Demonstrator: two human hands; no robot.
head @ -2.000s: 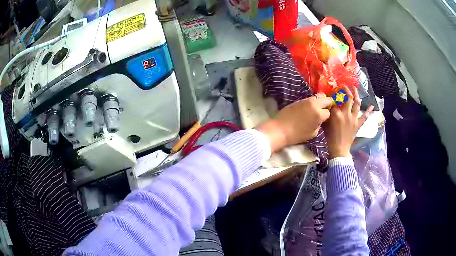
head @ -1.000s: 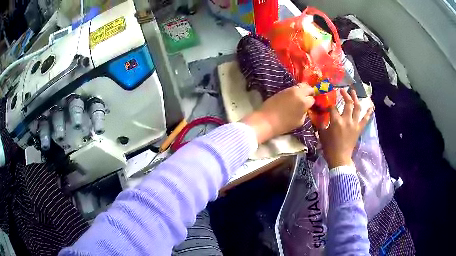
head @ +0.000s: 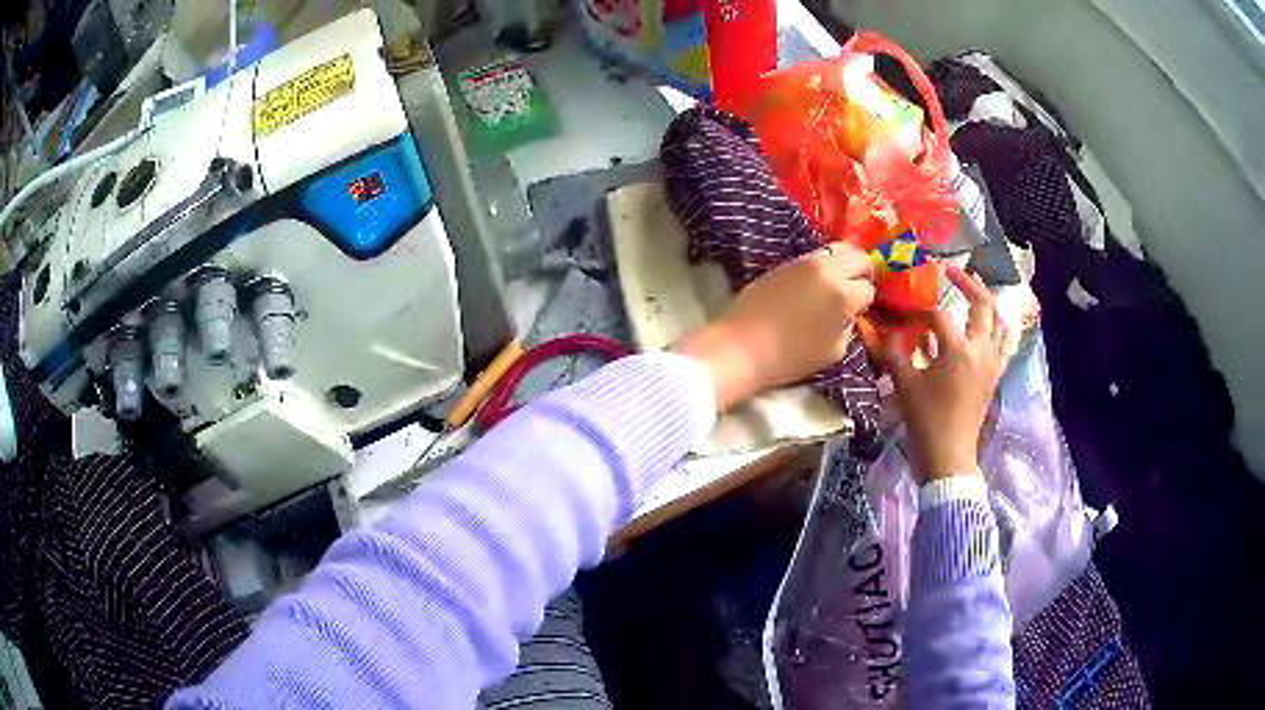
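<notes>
My left hand (head: 798,312) pinches a small yellow and blue checked packet (head: 903,253) at the lower end of the red carrier bag (head: 857,146). My right hand (head: 950,368) is just to the right, its fingers curled on the bag's lower plastic; part of its grip is hidden. A rolled dark striped cloth (head: 735,187) lies left of the bag and runs under my left hand. A folded beige cloth (head: 652,271) lies under it.
The white overlock machine (head: 236,208) stands at left. Red-handled scissors (head: 520,364) and an orange-handled tool (head: 484,384) lie beside it. A green-and-white box (head: 506,104) is behind. A clear printed bag (head: 846,583) hangs at the table edge. Dark cloth heaps lie at right.
The view has shifted, so the machine and bag sit further left. My right hand's fingers spread off the packet, then curled in on the bag. My left hand still holds the packet.
</notes>
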